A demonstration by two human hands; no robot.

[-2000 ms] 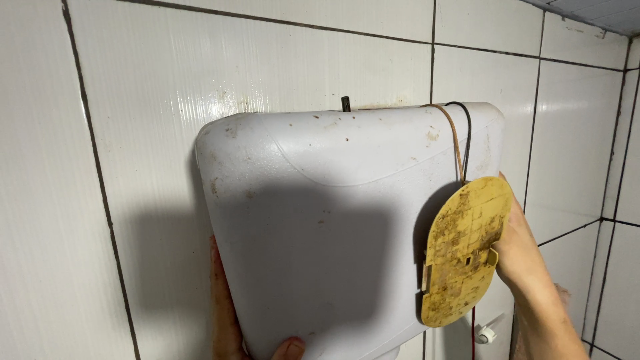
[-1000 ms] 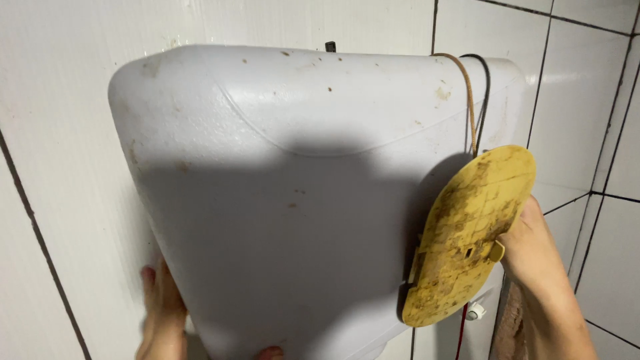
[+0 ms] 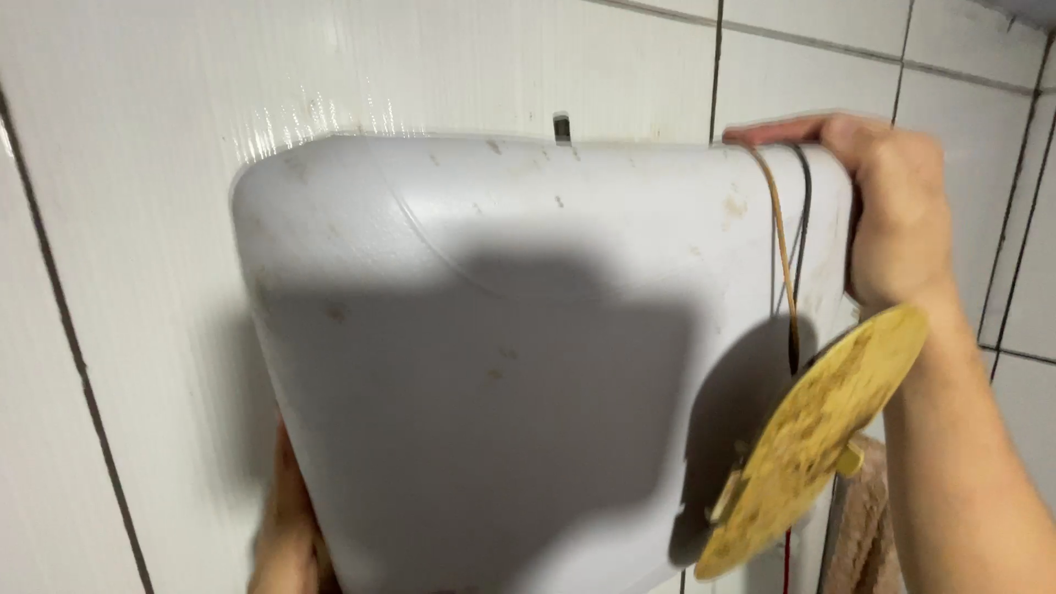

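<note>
A white plastic cistern-like box with brown specks stands against the tiled wall. My right hand grips its upper right corner, fingers over the top edge. At the lower left side, my left hand holds the box, its fingers partly hidden behind it. A brown wire and a black wire come over the top near the right end. From them hangs a stained yellow oval plastic cover, tilted and in front of my right forearm.
White wall tiles with dark joints surround the box, and a wall corner stands at the right. A short dark peg shows above the box. Below right are a red wire and a brown, rough-looking object.
My right hand has moved up from behind the yellow cover to the box's top right corner. The cover has turned more edge-on. My left hand remains at the left side.
</note>
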